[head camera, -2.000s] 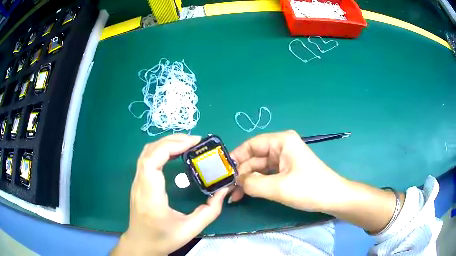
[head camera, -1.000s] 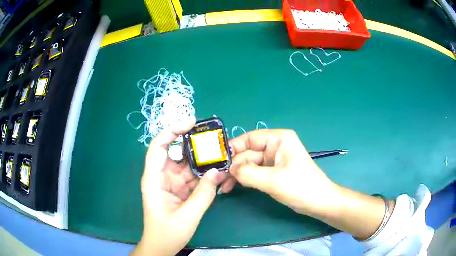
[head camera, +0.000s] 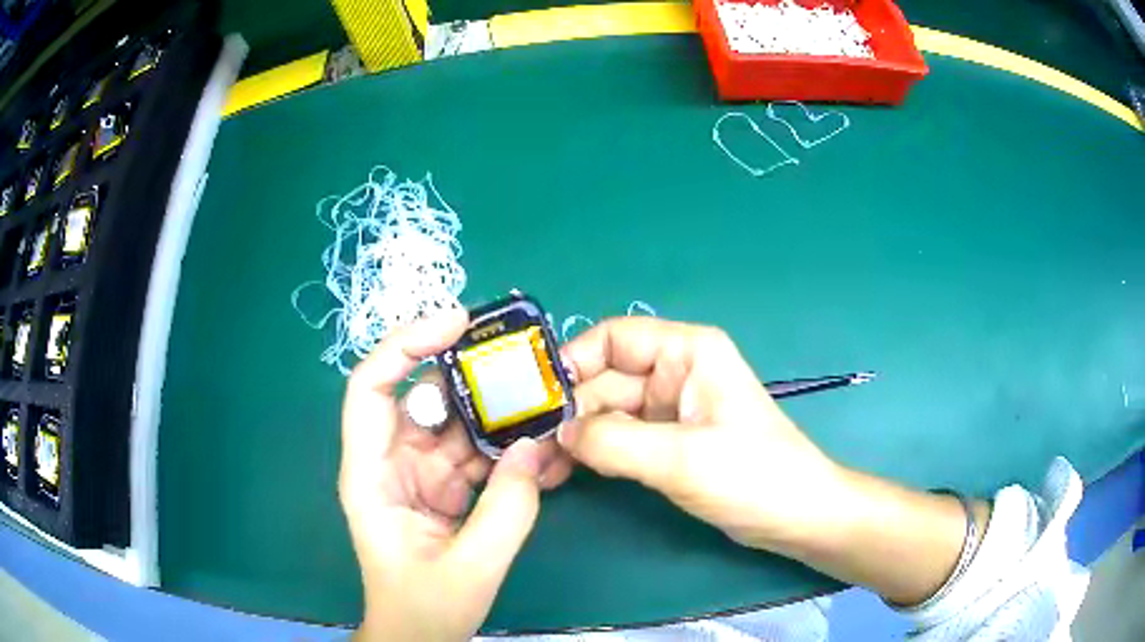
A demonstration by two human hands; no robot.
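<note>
A black watch housing (head camera: 485, 438) with a yellow-orange border around a silver-white battery (head camera: 507, 380) is held face up over the green mat. My left hand (head camera: 427, 489) grips it by its left and lower edges. My right hand (head camera: 684, 408) has its fingertips on the right edge; whether they pinch a sealing ring there is too small to tell. A small round white part (head camera: 426, 405) is beside the housing's left side, in front of my left fingers.
A tangled pile of sealing rings (head camera: 399, 257) lies behind my left hand. Loose rings (head camera: 756, 144) lie near a red bin (head camera: 816, 78) of small white parts. Black tweezers (head camera: 816, 385) lie behind my right forearm. A black foam tray (head camera: 119, 301) of housings stands at left.
The housing has turned and shifted slightly left since the earlier frames, with both hands staying on it. The view has moved a little, so the mat's items appear shifted.
</note>
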